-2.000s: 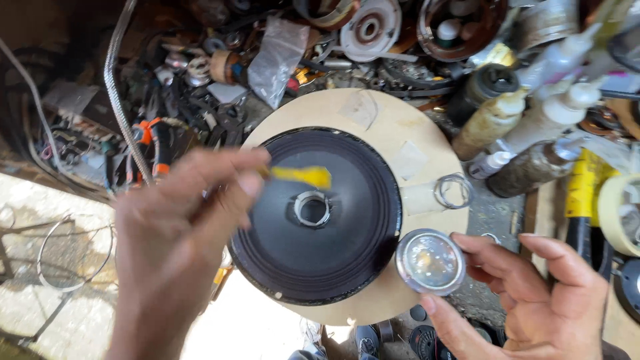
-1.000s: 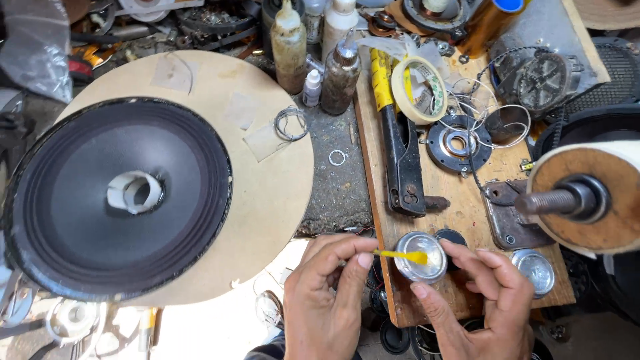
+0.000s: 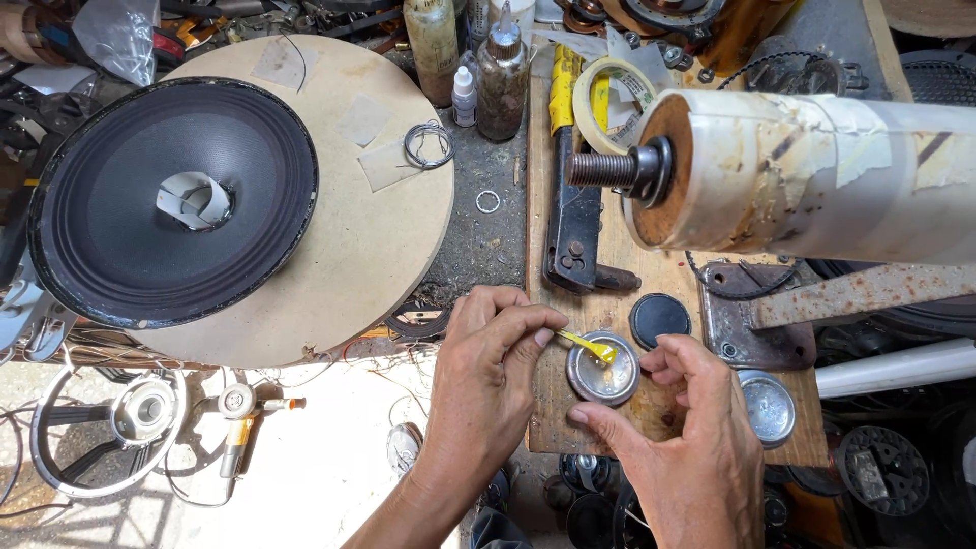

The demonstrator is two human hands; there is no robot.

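Note:
My left hand (image 3: 496, 366) pinches a thin yellow spatula (image 3: 591, 345) between thumb and fingers. Its flat tip rests in a shallow round metal cup (image 3: 602, 385) with some clear substance inside. The cup lies on the wooden board (image 3: 545, 419). Around its right side curve the spread thumb and fingers of my right hand (image 3: 686, 427); whether the fingertips touch the rim I cannot tell. Behind the cup lies a black round cap (image 3: 660, 320), and a second metal cup (image 3: 766, 408) sits right of my right hand. At the left, a black speaker cone (image 3: 175, 198) rests on a round wooden disc (image 3: 366, 267).
A taped cylinder with a threaded bolt (image 3: 801, 175) juts over the board from the right. Further back are a black tool with a yellow handle (image 3: 573, 213), a masking tape roll (image 3: 610, 107) and a stained squeeze bottle (image 3: 502, 84). A speaker frame (image 3: 107, 427) lies on the floor.
The view has swung right. My left hand has carried the yellow spatula from over the speaker cone to the metal cup. The cup, held by my right hand earlier, now rests on the board.

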